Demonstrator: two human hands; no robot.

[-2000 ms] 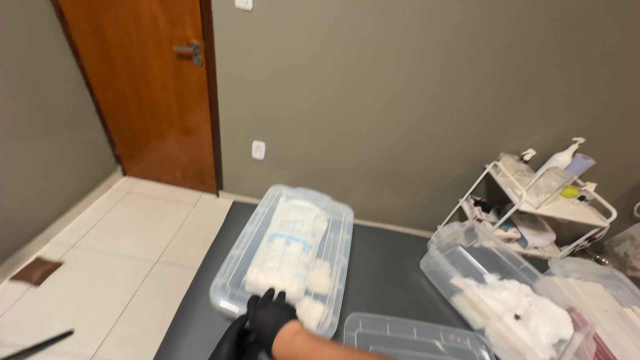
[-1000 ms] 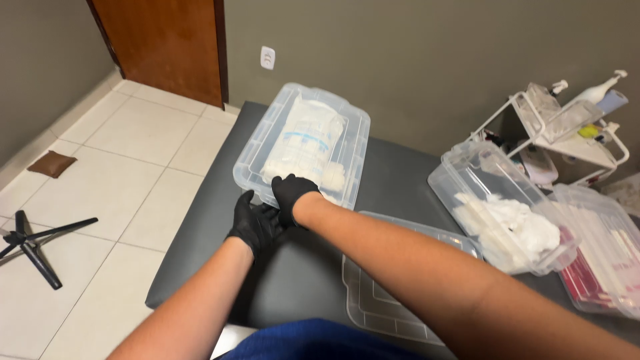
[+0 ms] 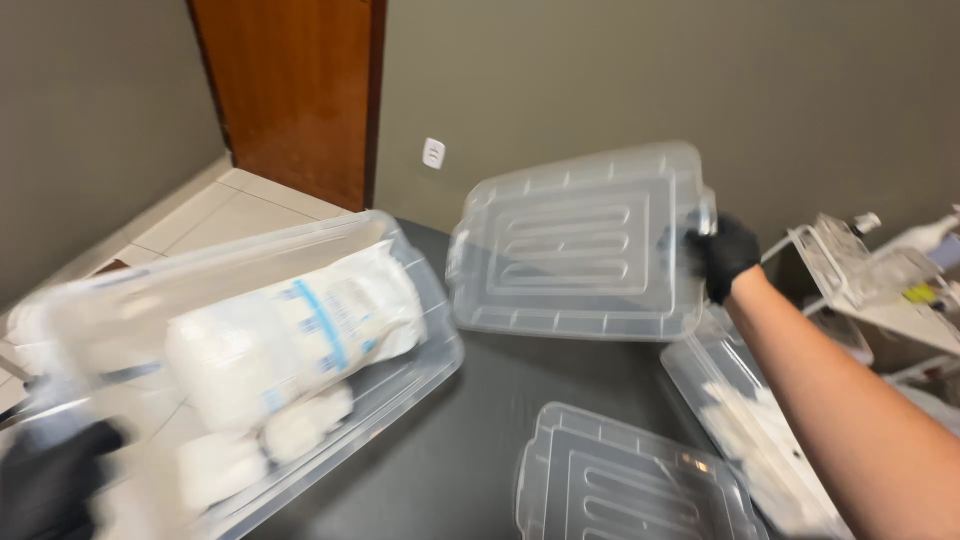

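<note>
My right hand, in a black glove, grips the right end of a clear plastic lid, which is raised above the dark padded table. At the lower left, my left hand, also gloved in black and blurred, is at the near end of a clear plastic box. Inside that box lie a white plastic package with blue print and white cotton-like pieces. A second clear lid rests on the table in front of me.
Another clear box with white material stands on the dark padded table at the right. Behind it is a white cart with bottles. A wall with a socket and a wooden door rise beyond.
The lid has come off the box with the package and is now in my right hand, apart from it to the right. My hands, together at the box's near end before, are now wide apart.
</note>
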